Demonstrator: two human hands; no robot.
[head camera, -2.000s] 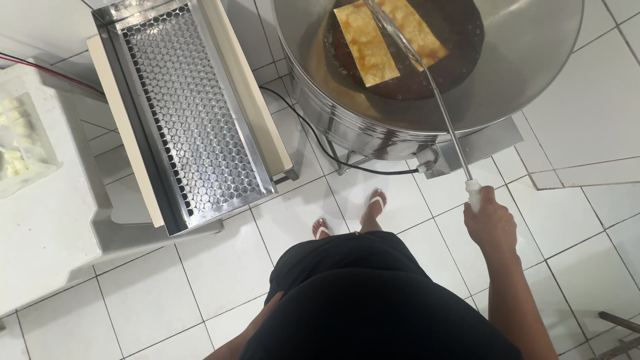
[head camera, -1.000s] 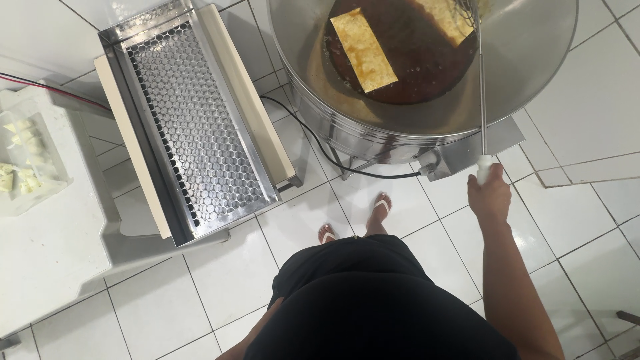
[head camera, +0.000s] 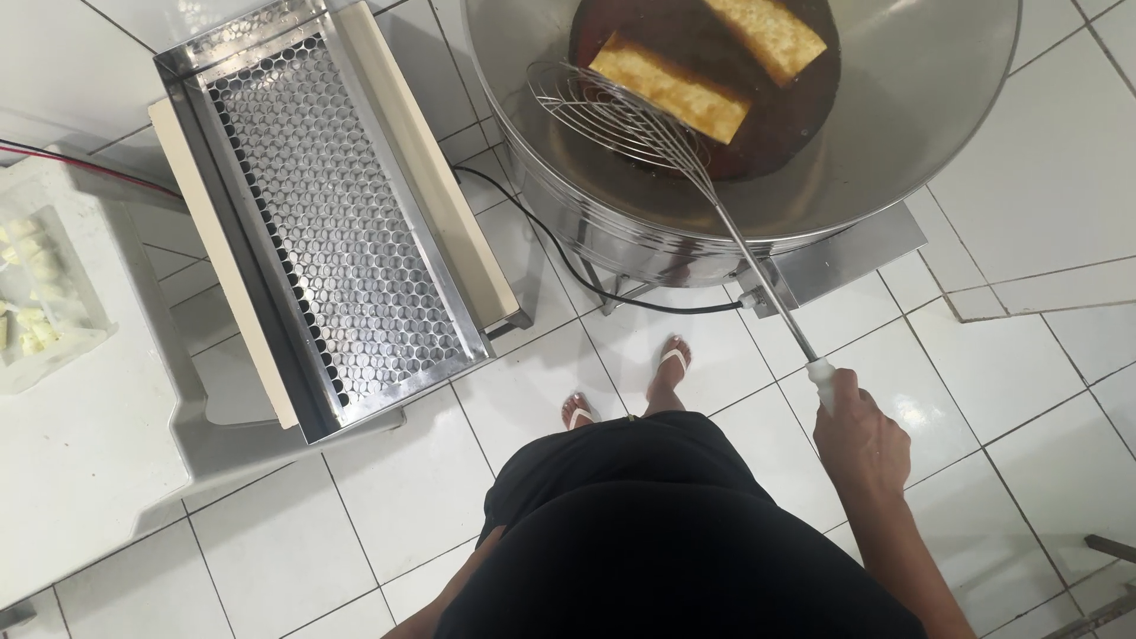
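My right hand (head camera: 861, 435) is closed around the white handle of a long wire skimmer (head camera: 621, 120). Its wire head lies inside a large round metal fryer (head camera: 905, 169), against the near edge of a golden rectangular fried piece (head camera: 670, 84). Another such piece (head camera: 772, 35) floats in the dark oil (head camera: 790, 115) further right. My left hand (head camera: 484, 555) is at my left side by the black clothing, mostly hidden, so its fingers cannot be made out.
Left of the fryer stands a metal tray with a perforated bottom (head camera: 346, 231). A white table (head camera: 80, 470) at the far left holds a clear container (head camera: 89, 337) of pale pieces. A black cable (head camera: 568, 275) runs to the fryer, above the tiled floor (head camera: 417, 506).
The skimmer's head has swung from the right side of the fryer to the left. Both fried pieces have shifted and turned in the oil. My right hand still grips the handle.
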